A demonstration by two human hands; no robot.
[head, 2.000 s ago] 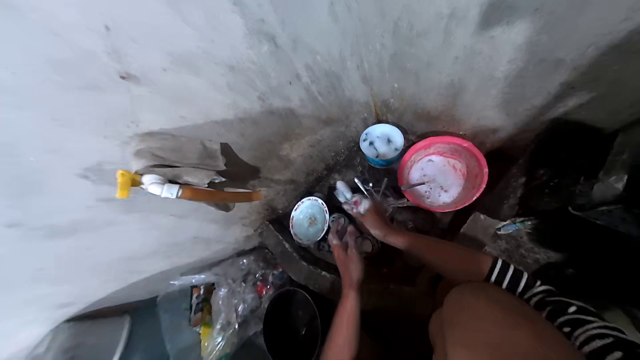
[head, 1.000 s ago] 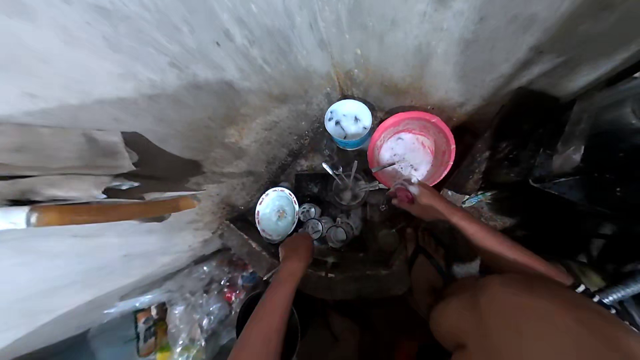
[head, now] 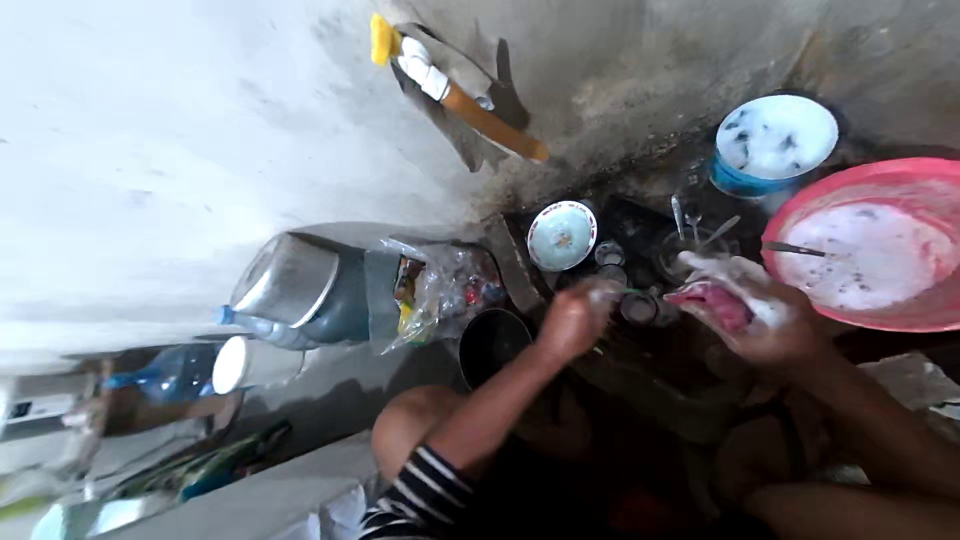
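Note:
My right hand [head: 772, 319], covered in suds, is closed on a pink soapy cloth or sponge [head: 724, 306] beside the red basin [head: 930, 315] of foamy water. My left hand [head: 574, 319] is blurred over the glasses [head: 639, 306]; a thin green thing shows at its fingertips, and whether it is held is unclear. A patterned enamel bowl or plate [head: 562, 235] lies beyond that hand. Spoons and a fork [head: 694, 217] stand in a clear container behind the cloth. A blue bucket [head: 739, 180] of suds is against the wall, and a dark handle [head: 795, 248] rests in the basin.
A pipe with a yellow tap [head: 384, 39] sticks out from the wall. Left of the washing spot are a black bucket [head: 495, 346], plastic bags [head: 446, 292], a metal pot [head: 289, 281] and a large bottle [head: 176, 371]. A low raised edge [head: 517, 262] borders the wet floor.
The view has swung left, showing the pot and bottles. My right hand has come away from the basin's rim, with the pink cloth or sponge in it.

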